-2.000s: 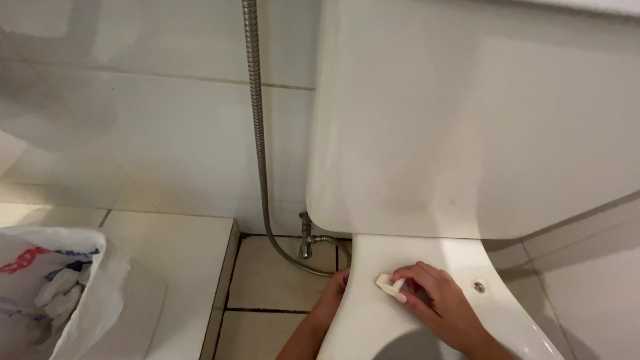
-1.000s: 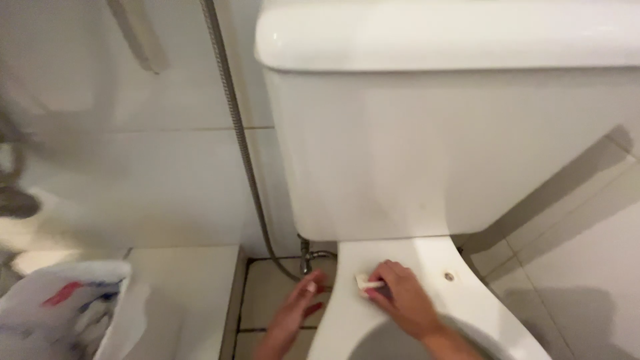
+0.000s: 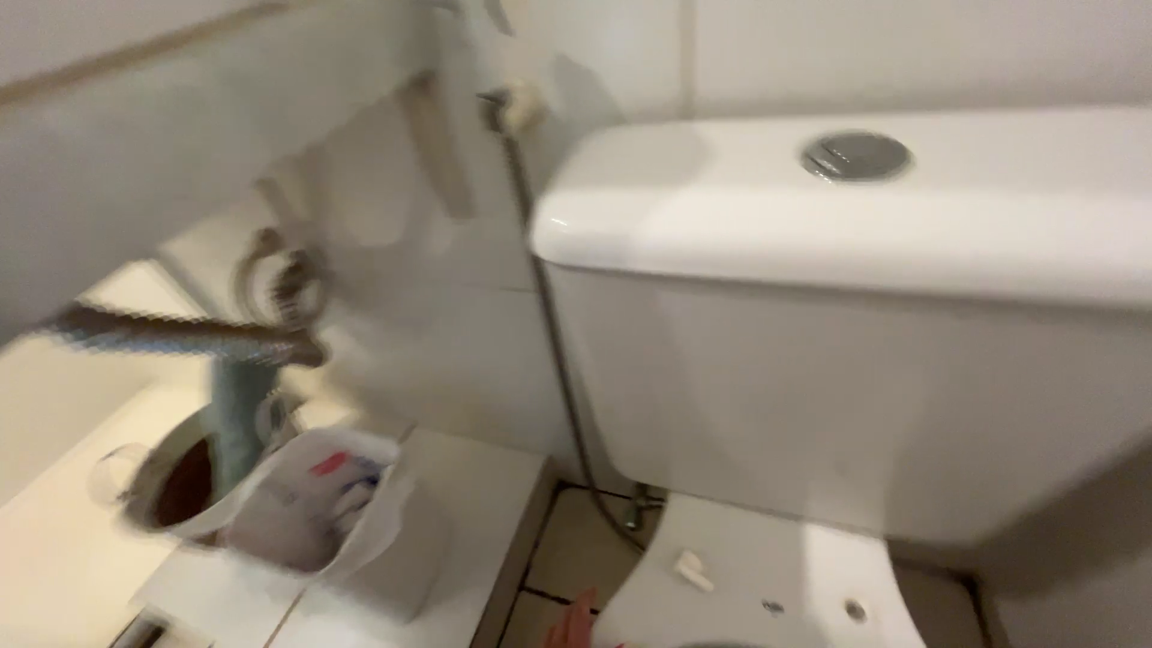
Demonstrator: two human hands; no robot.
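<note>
A small white plastic piece (image 3: 693,571) lies on the rear rim of the white ceramic toilet bowl (image 3: 747,540), near its left side. Two holes show in the ceramic to its right. At the bottom edge of the view, just left of the bowl, the blurred fingers of my left hand (image 3: 571,623) are partly seen; whether they hold anything is hidden. My right hand is out of the frame. Above the bowl stands the toilet cistern (image 3: 765,387), with a round metal flush button (image 3: 857,156) on its lid.
A metal hose (image 3: 556,360) runs down the tiled wall to a small valve (image 3: 641,506) beside the bowl. On the tiled ledge at left stand a lined waste bin (image 3: 405,540) and a round container (image 3: 175,477). A blurred pipe crosses the left side, below a basin-like edge.
The white piece, under my right hand's fingers before, now lies free on the bowl's rim. My right hand has left the frame. The view has swung up and left.
</note>
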